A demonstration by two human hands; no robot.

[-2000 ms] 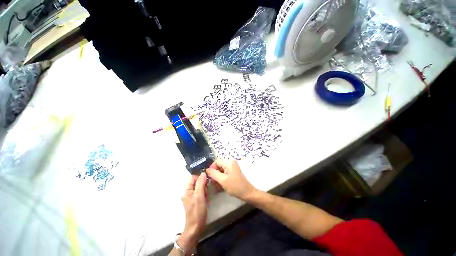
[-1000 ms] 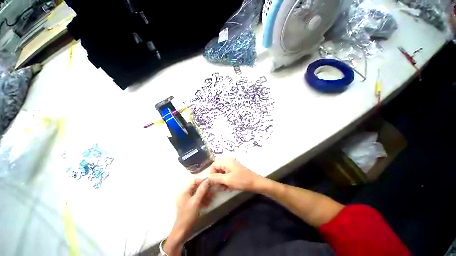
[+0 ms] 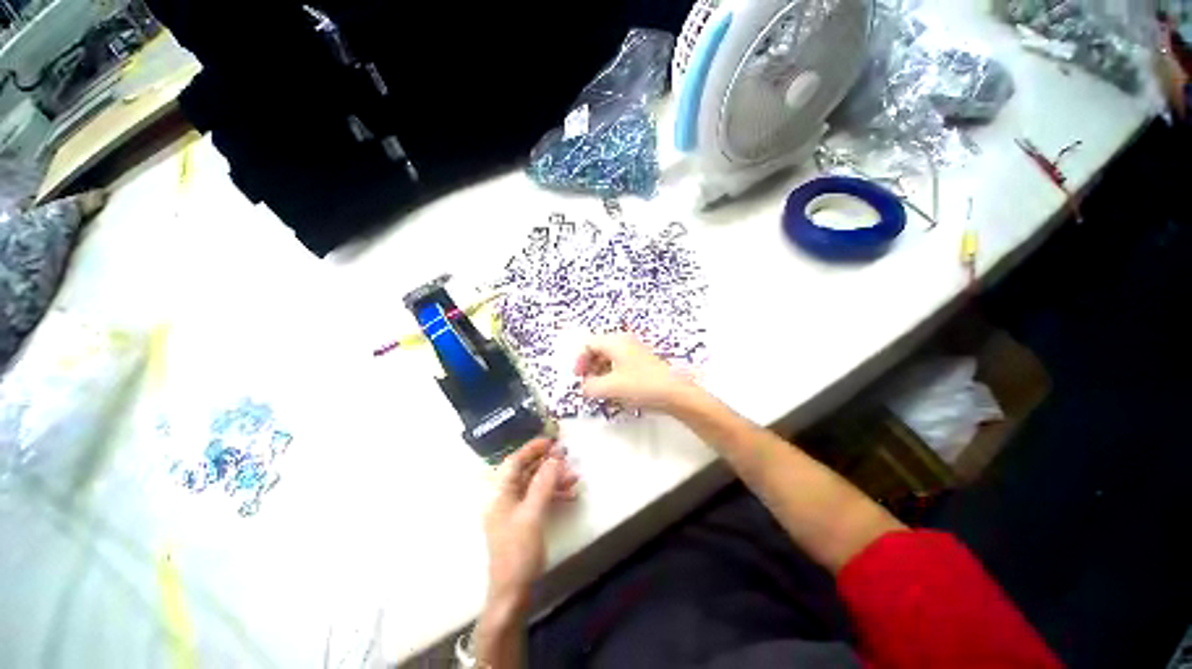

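The black tape dispenser (image 3: 490, 408) stands in front of me with a bright blue roll in it and a red-yellow stick across it. My left hand (image 3: 529, 503) is at its front end, fingers curled; I cannot tell if a small piece is between them. My right hand (image 3: 628, 373) is over the lower part of the wide pile of small metal buckles (image 3: 608, 288), thumb and fingertips near each other; whether it holds a buckle is too small to tell. A small heap of light-blue and silver taped buckles (image 3: 238, 455) lies on the left.
Behind the pile are a black fabric stack (image 3: 445, 79), a clear bag of hardware (image 3: 604, 144) and a desk fan (image 3: 784, 85). A dark blue tape roll (image 3: 843, 238), a yellow-handled tool (image 3: 969, 246) and a red-handled tool (image 3: 1050, 165) lie right. A cardboard box (image 3: 1013, 392) is below the table.
My hands were together at the dispenser's front and have parted. My right hand has moved up and right onto the pile; my left has stayed near the dispenser. The camera view has shifted slightly.
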